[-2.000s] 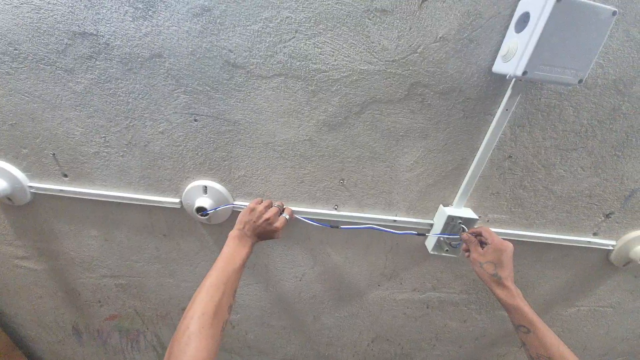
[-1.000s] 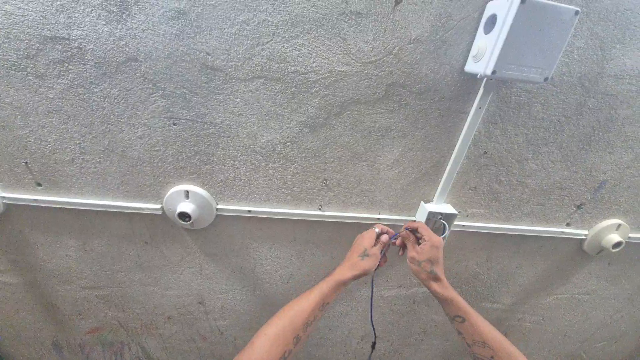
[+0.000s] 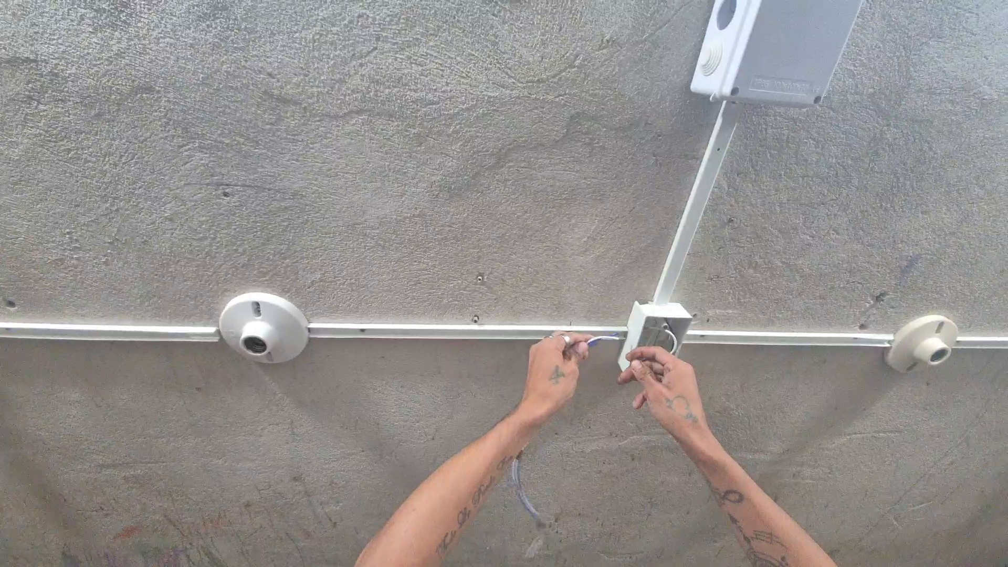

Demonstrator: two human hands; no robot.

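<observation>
Blue and white wires (image 3: pixel 603 339) are pinched in my left hand (image 3: pixel 555 374), just left of an uncovered white junction box (image 3: pixel 639 323). A loose length of the wire (image 3: pixel 520 488) hangs down behind my left forearm. My right hand (image 3: pixel 665 386) is at the lower front of the box with its thumb and fingertips close together; whether anything thin is between them cannot be told. Inside the box a white wire (image 3: pixel 671 337) curves near the right side.
White trunking (image 3: pixel 472 331) runs across the wall, linking the box with a round white lampholder (image 3: pixel 276 323) at left and a cream lampholder (image 3: pixel 917 346) at right. Another trunking piece (image 3: pixel 697 205) rises to a large grey-white enclosure (image 3: pixel 787 55).
Two seconds ago the wire stretched from the left lampholder to the box. One second ago both hands held it together below the trunking; now they are apart, the left one raised to the trunking.
</observation>
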